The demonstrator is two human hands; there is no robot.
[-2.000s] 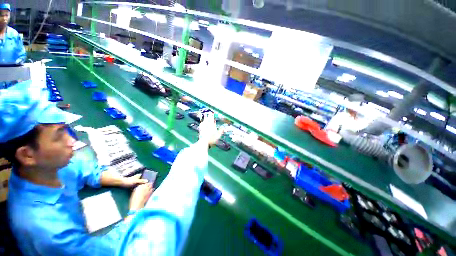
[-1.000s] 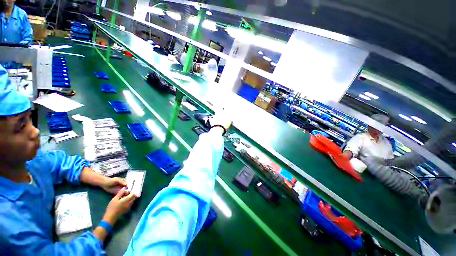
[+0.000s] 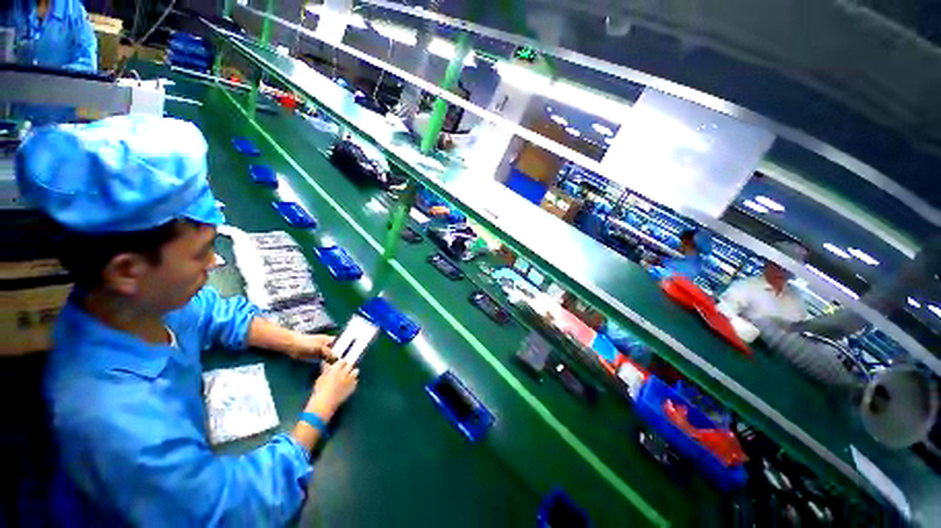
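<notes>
Neither of my hands is in view. Blue-framed devices lie in a spaced row along the green bench; the near one with a dark screen is in front of me, and another blue piece lies beyond it. Part of one more blue frame is cut off by the bottom edge. A worker beside me on the left holds a small white, flat item in both hands over the bench.
The worker in blue is close on the left, with a stack of pale strips and a white packet. A green post and long shelf cross the bench. A blue bin holds red things.
My outstretched arm and hand, seen earlier reaching towards the shelf side, have left the picture. The view has shifted; the worker on the left shows more fully and still holds the white item.
</notes>
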